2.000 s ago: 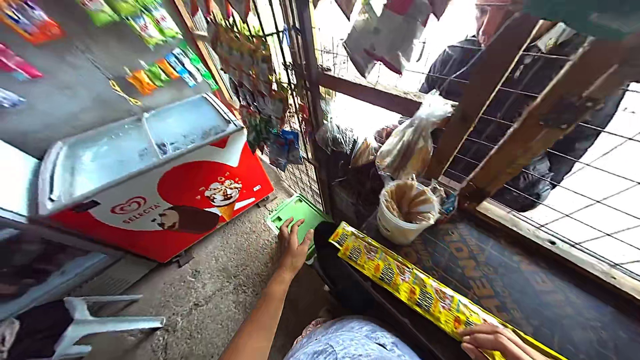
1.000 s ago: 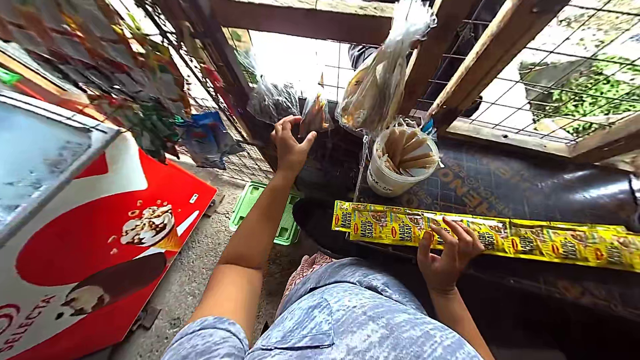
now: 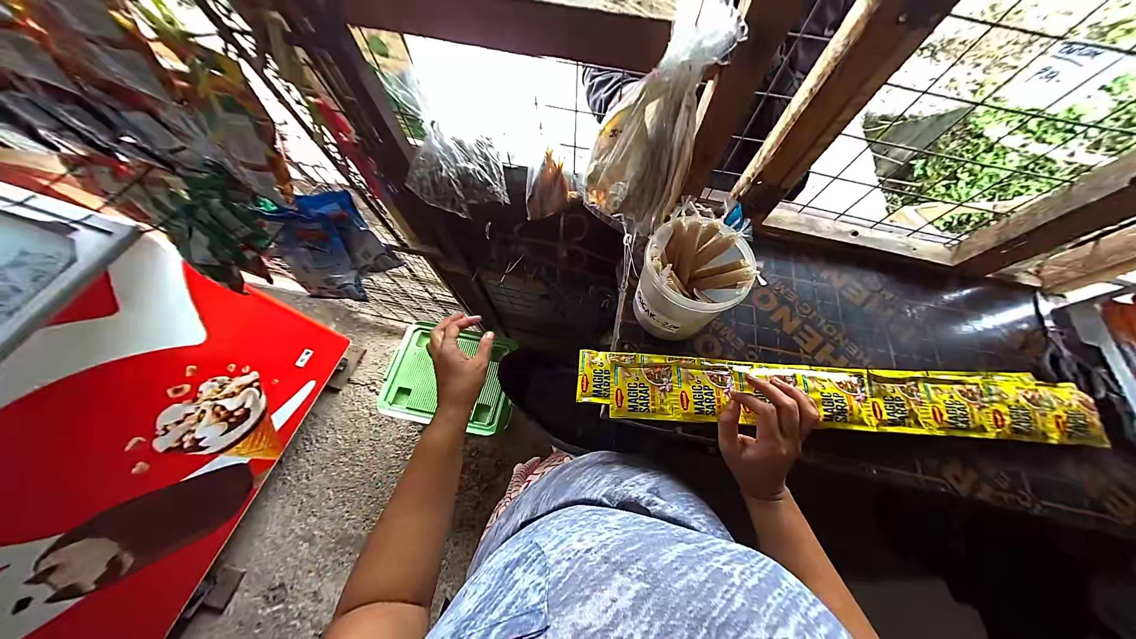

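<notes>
A long strip of yellow Maggi seasoning sachets (image 3: 941, 406) lies along the near edge of the dark printed counter. My right hand (image 3: 768, 430) rests over it with curved fingertips on the sachets; whether they pinch it is hard to tell. My left hand (image 3: 460, 359) hangs in the air above a green plastic lid or crate (image 3: 411, 383), fingers apart and holding nothing. Beyond the strip stands a white plastic tub (image 3: 679, 312) with thin brown-filled plastic packets in it. Clear plastic bags (image 3: 652, 133) hang from the wooden frame above, near a small orange-brown packet (image 3: 548, 188).
A red and white ice cream freezer (image 3: 222, 328) stands at the left, below hanging sachets and blue packs (image 3: 328, 240). Wire mesh with wooden bars (image 3: 843, 106) closes off the far side of the counter (image 3: 852, 311). Part of a person in dark clothing (image 3: 608, 89) shows outside.
My left hand has come down from the small hanging packet, where it was a second ago, and is now over the green plastic. My right hand stays at the sachet strip.
</notes>
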